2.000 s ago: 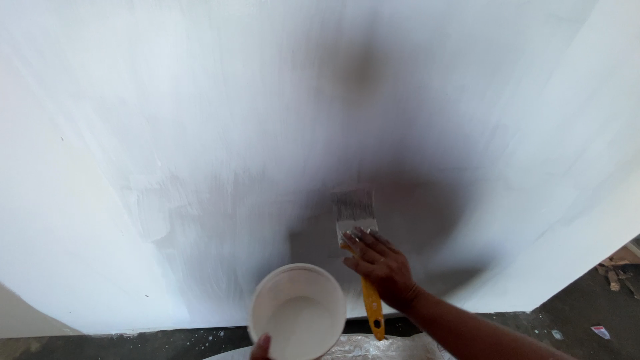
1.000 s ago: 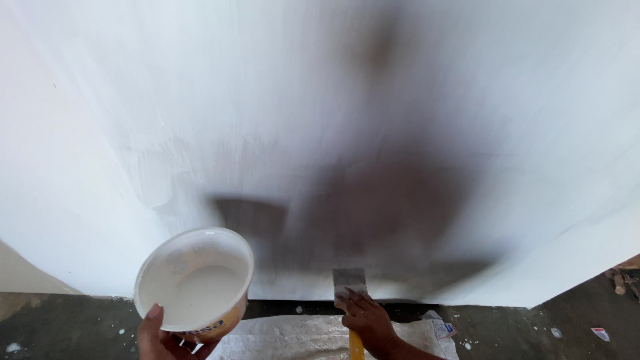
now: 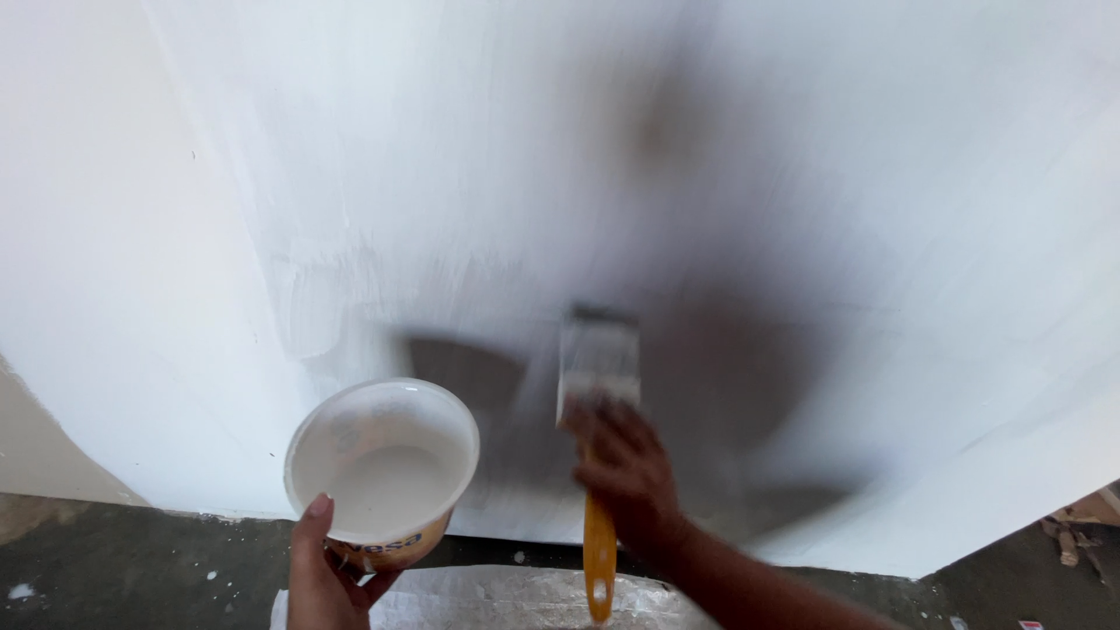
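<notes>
My left hand [image 3: 328, 560] holds a plastic tub [image 3: 382, 464] by its side, thumb over the rim. White paint [image 3: 385, 486] lies in the bottom of the tub, which tilts toward me. My right hand [image 3: 623, 468] grips a wide flat paintbrush [image 3: 599, 542] with a yellow handle, fingers up at the ferrule. The brush stands upright, bristles up, against or just in front of the white wall [image 3: 455, 192]; blur hides whether they touch. The tub is left of the brush, apart from it. Shadows of both hands and my body fall on the wall.
A paint-spattered plastic sheet [image 3: 472, 595] lies on the dark floor [image 3: 131, 560] at the wall's foot. Beige wall [image 3: 52, 446] shows at the lower left. Pieces of wood [image 3: 1067, 538] lie beyond the wall's corner at the right.
The brush went down to the wall's bottom edge a second ago and is now higher up. The tub moved left, then back somewhat to the right.
</notes>
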